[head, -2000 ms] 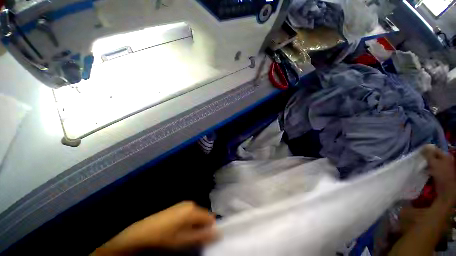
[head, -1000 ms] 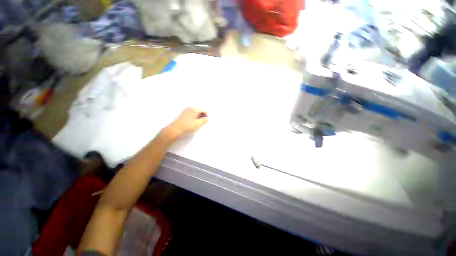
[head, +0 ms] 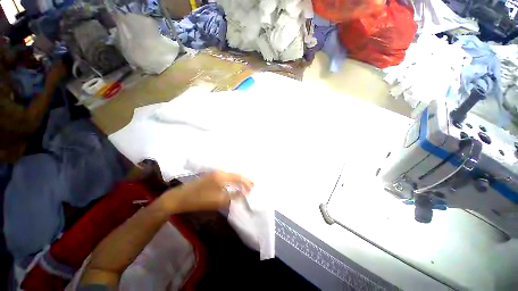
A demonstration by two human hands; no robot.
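Observation:
My left hand [head: 218, 188] holds the edge of a white cut panel [head: 255, 224] at the table's front edge. Part of the panel hangs down over the edge beside the hand. A pile of white panels [head: 187, 133] lies on the table left of the machine, so bright that its layers are hard to tell apart. The sewing machine head [head: 454, 165] stands at the right with its presser foot area lit. The bed's dark guide line has a small curved end [head: 325, 214]. My right hand is not in view.
A table-edge ruler [head: 318, 256] runs along the front. A red basket [head: 196, 258] with white pieces is below at left. Blue-grey cloth [head: 34, 199] lies farther left. Orange-red bags [head: 380, 34] and white bundles [head: 267, 28] stand behind. Another person's arm [head: 42, 102] is at far left.
The view has swung left from the machine's right side to the pile. My left hand now holds a panel edge that hangs over the table's front. My right hand has left the picture.

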